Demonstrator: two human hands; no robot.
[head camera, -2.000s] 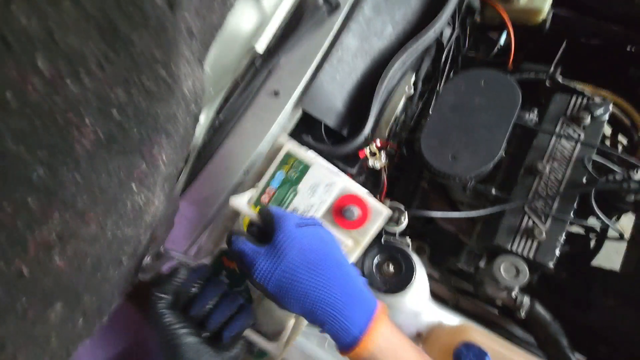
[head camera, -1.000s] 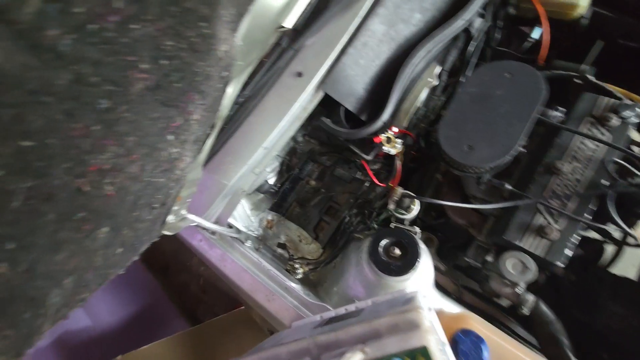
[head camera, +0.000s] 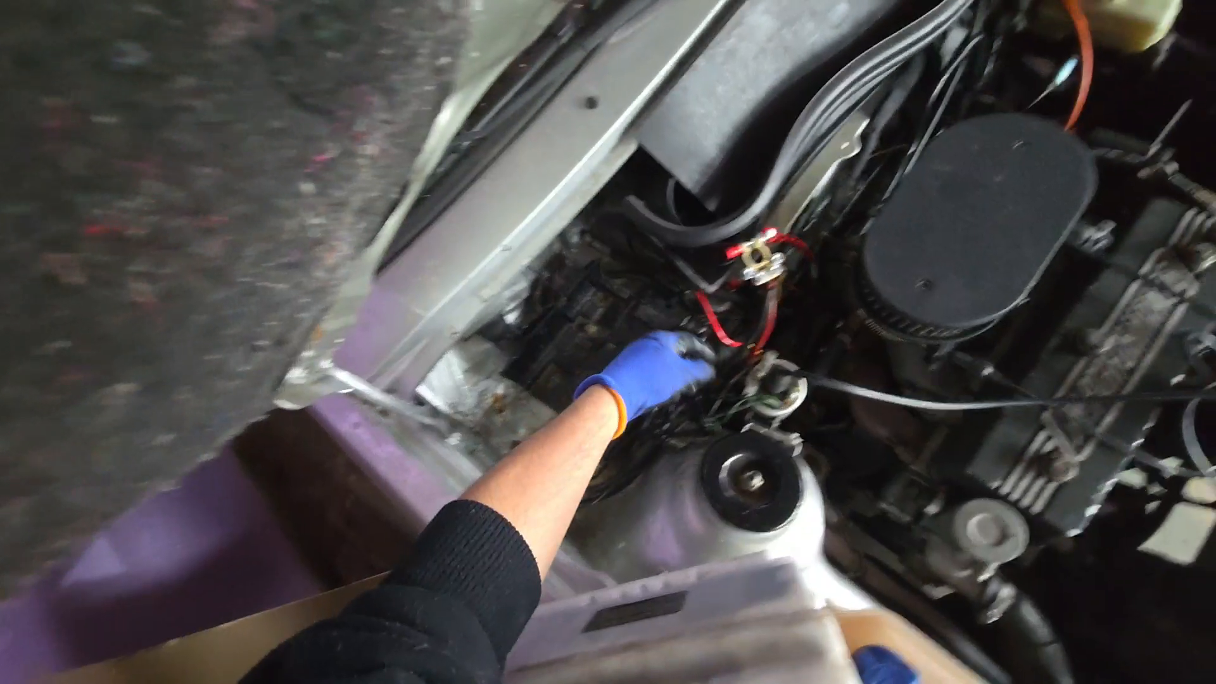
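My left hand (head camera: 655, 369), in a blue glove with an orange cuff and dark palm, reaches into the dirty battery bay (head camera: 579, 332). Its fingers look bent and are blurred; whether they hold anything I cannot tell. Just beyond the fingers, red wires (head camera: 717, 321) run to a metal battery terminal clamp (head camera: 757, 258), joined to no battery post. At the bottom edge lies a pale plastic case (head camera: 708, 622), apparently the car battery, only partly in view. My right hand is out of view.
Right of the bay are the strut tower's black top (head camera: 750, 481), an oval black air filter cover (head camera: 980, 226) and the engine (head camera: 1092, 380). A fabric-like dark surface (head camera: 209, 237) fills the left. Cardboard (head camera: 237, 632) and a blue object (head camera: 883, 665) show at the bottom.
Two seconds ago both gloved hands were at the battery in the bay; one second ago the bay stood without it and no hand showed. Now my left hand has come into the bay.
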